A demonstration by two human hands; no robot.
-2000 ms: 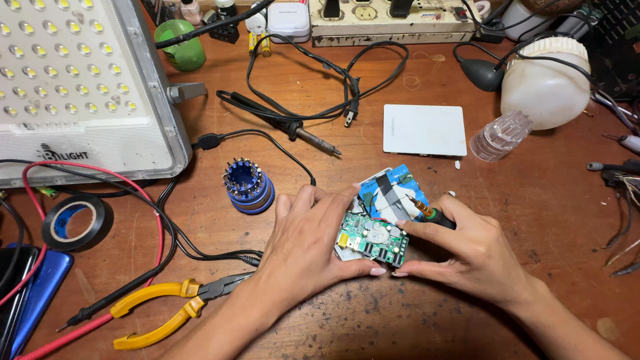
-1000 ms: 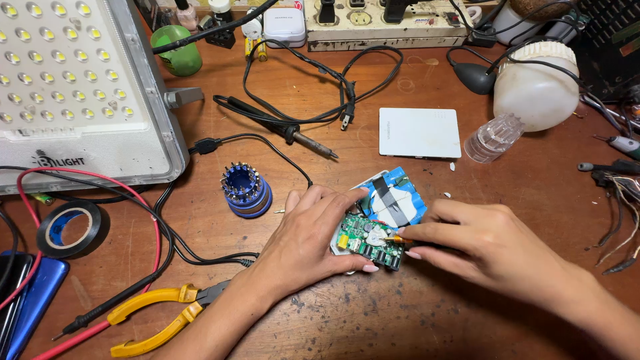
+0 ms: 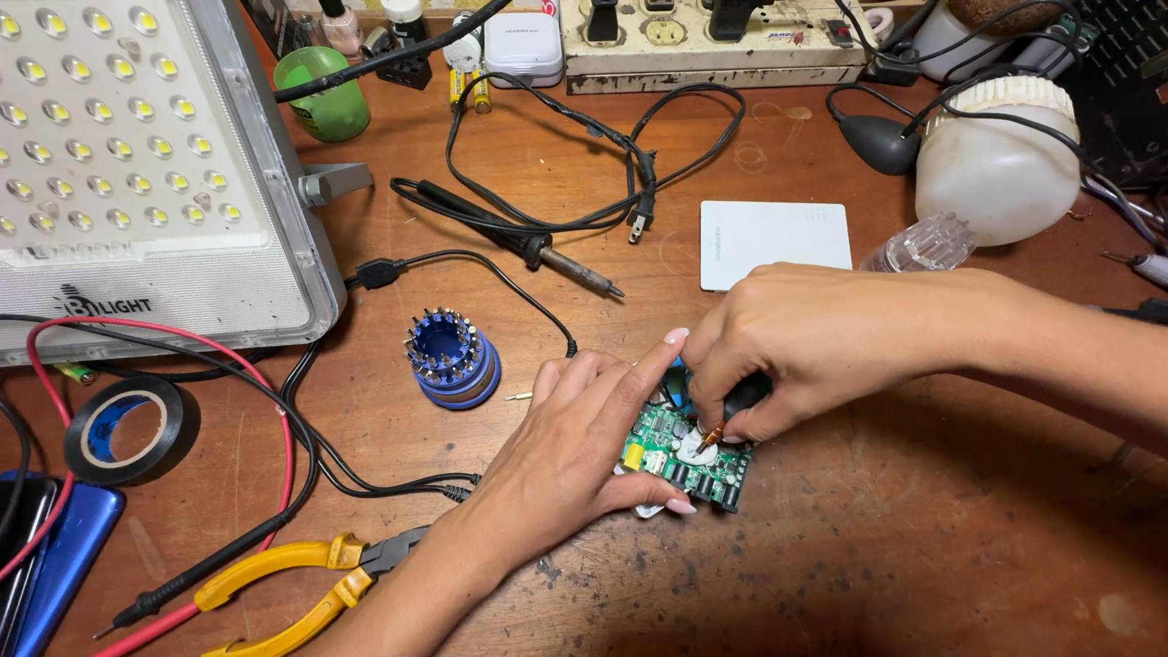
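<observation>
A green circuit board with a yellow component and black connectors lies at the middle of the table. My left hand grips its left side, the thumb along the lower edge and the index finger stretched over the top. In my right hand is a small screwdriver with a dark handle, its tip down on a round whitish patch on the board. A bit of something blue shows behind the board, mostly hidden by my hands. Left of them stands a blue bit holder full of screwdriver bits.
Around lie a soldering iron, a white plastic cover, yellow-handled pliers, black tape, a red test lead and an LED floodlight. A power strip and a white bulb-shaped container stand at the back.
My right hand has come in over the board and now covers most of the blue part seen earlier. The screwdriver stands steeper than two seconds ago. My left index finger is stretched out.
</observation>
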